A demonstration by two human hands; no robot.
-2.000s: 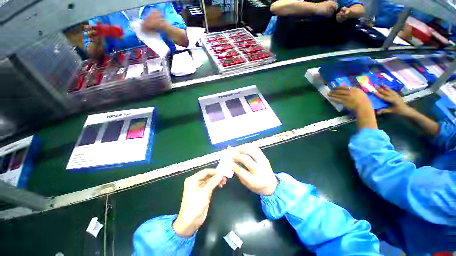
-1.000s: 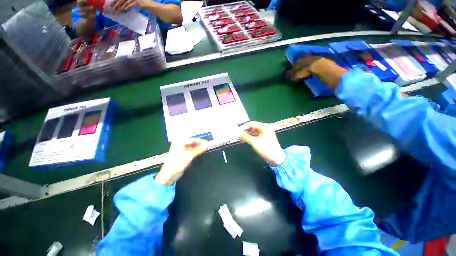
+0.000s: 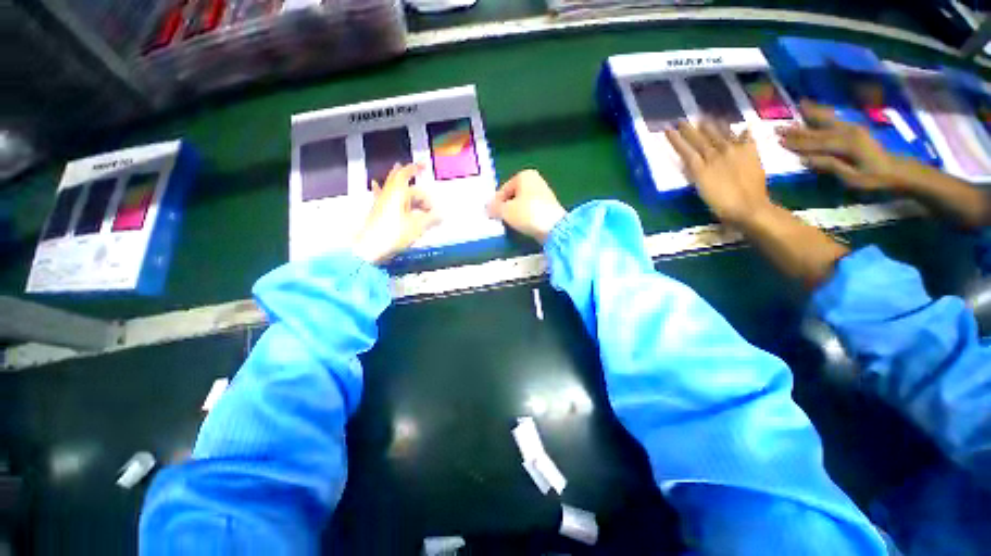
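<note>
A white-faced tablet retail box (image 3: 322, 217) with three device pictures and blue sides lies on the green belt in front of me. My left hand (image 3: 397, 215) is over the lower middle of its face, fingers bent and partly spread. My right hand (image 3: 526, 205) is at the box's right edge, fingers curled, thumb and fingertips close together. No label can be made out in either hand; anything tiny between the fingertips is too small to tell.
Another white-faced box (image 3: 103, 223) lies left on the belt. A neighbour's hands (image 3: 728, 179) touch a box (image 3: 695, 67) at right, near a blue box (image 3: 831, 65). White scraps (image 3: 535, 454) lie on the dark bench before the rail (image 3: 467, 278). Plastic trays (image 3: 283, 49) stand across the belt.
Both hands have moved up from the rail, the left onto the box face and the right to its side. The boxes appear further left. The neighbour's hands now rest on a white-faced box.
</note>
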